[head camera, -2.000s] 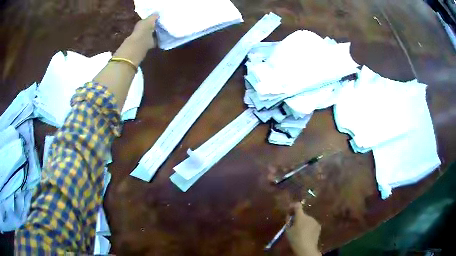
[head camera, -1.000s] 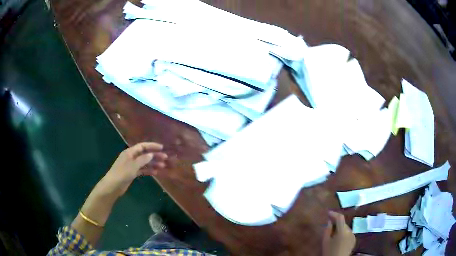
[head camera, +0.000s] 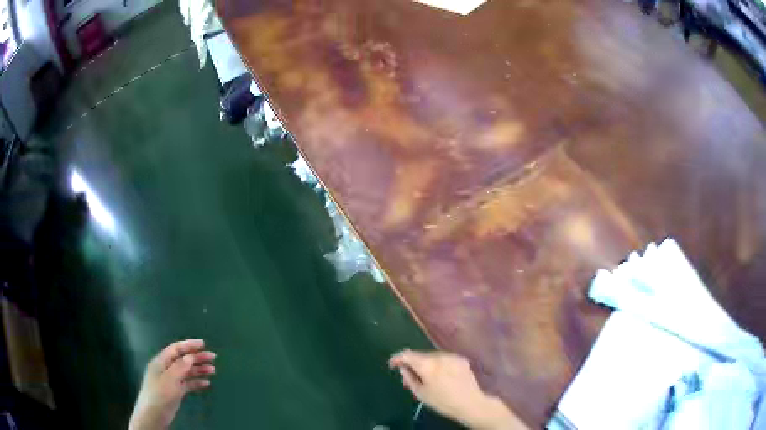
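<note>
A pile of white to pale-blue cut panels (head camera: 663, 353) lies on the brown table (head camera: 504, 277) at the lower right, with layered, uneven edges. My left hand (head camera: 175, 378) is over the green floor at the lower left, empty, with its fingers apart. My right hand (head camera: 437, 382) is by the table's near edge, left of the panels and apart from them. Its fingers are curled. A thin pale line shows just below it; whether it is a pen in the hand cannot be told.
The table edge runs from the upper left down to the lower middle. Pale scraps (head camera: 348, 256) lie along it at floor level. A dark item (head camera: 239, 101) and whitish cloth (head camera: 198, 25) are at the upper left. A white piece (head camera: 458, 4) shows at the top edge.
The view has swung left along the table. The panels now show at the lower right, and the strips and small parts are out of view. Both hands are over the floor side.
</note>
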